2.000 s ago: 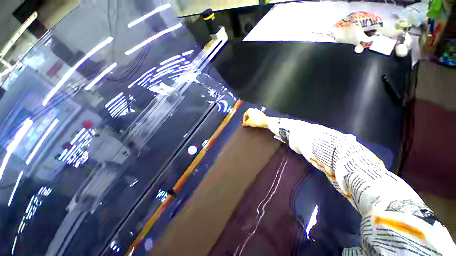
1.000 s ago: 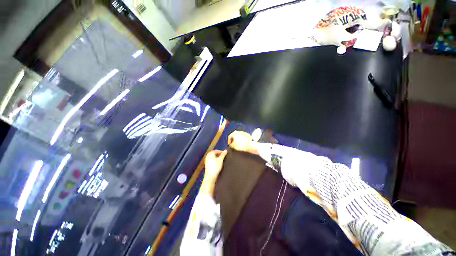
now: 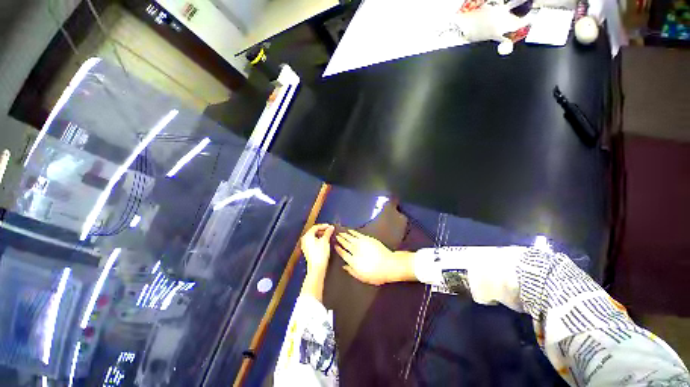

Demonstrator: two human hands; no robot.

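A dark maroon cloth panel (image 3: 378, 321) with a grey-brown band (image 3: 344, 295) lies on the blue-looking template base sheet (image 3: 484, 325). My left hand (image 3: 318, 240) is at the panel's upper left edge, with its thumb and fingertips together on the cloth edge. My right hand (image 3: 367, 258) lies flat on the band with its fingers spread, fingertips close to my left hand. An orange-brown strip (image 3: 284, 283) runs just left of my left hand. The clear top sheet (image 3: 151, 227) is lifted on the left, with strong lamp reflections.
A black table (image 3: 469, 136) extends beyond the template. A small black tool (image 3: 576, 117) lies at its right. A white rail (image 3: 272, 113) stands at the upper left. A white sheet (image 3: 386, 34) lies at the back, and maroon cloth (image 3: 654, 219) is on the right.
The top sheet has swung further left and no longer covers the panel. My left hand has come in at the panel edge. My right hand has opened from a pinch and lies flat.
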